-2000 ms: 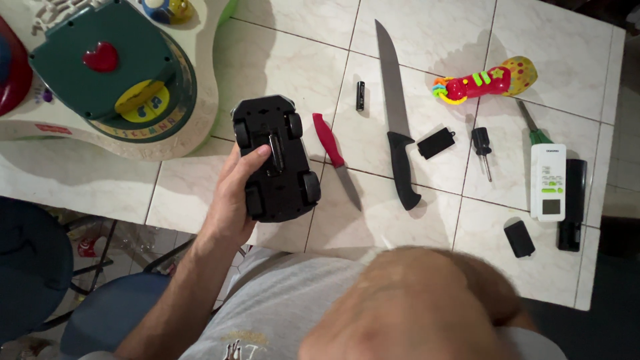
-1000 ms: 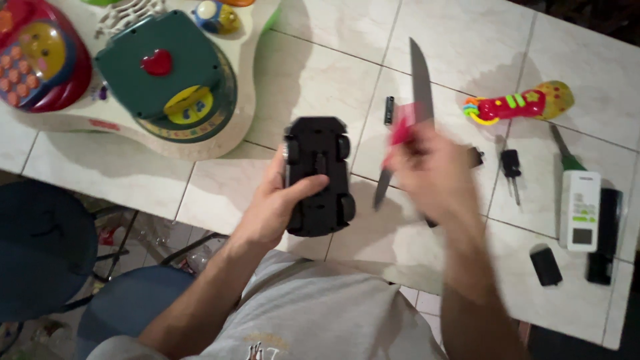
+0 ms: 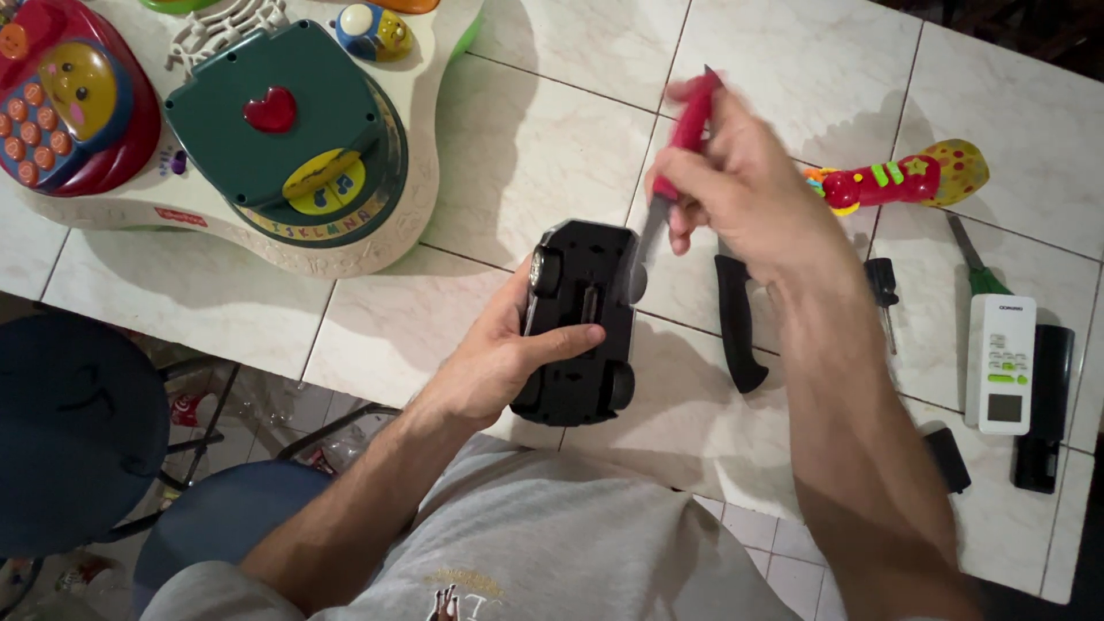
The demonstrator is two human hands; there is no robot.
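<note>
My left hand (image 3: 509, 345) grips a black toy car (image 3: 573, 362) with its wheeled underside up, thumb lying across the underside. Held in my right hand (image 3: 733, 181) is a small knife by its red handle (image 3: 690, 129); its blade (image 3: 653, 228), a little blurred, points down beside the car's upper right wheel. Whether the blade touches the car I cannot tell. The black handle (image 3: 738, 323) of a large knife shows on the table under my right hand, which hides that knife's blade.
A baby activity table (image 3: 379, 233) stands at the upper left. On the white tiled table (image 3: 552, 129), to the right, lie a red toy (image 3: 897, 181), a short black screwdriver (image 3: 881, 280), a green-handled tool (image 3: 983, 278), a white remote control (image 3: 1000, 362) and black plastic pieces (image 3: 947, 459). Blue stools (image 3: 78, 431) are at lower left.
My right hand has picked up the red-handled knife, which lay on the table two seconds ago, and brought it beside the toy car. My left hand still holds the car.
</note>
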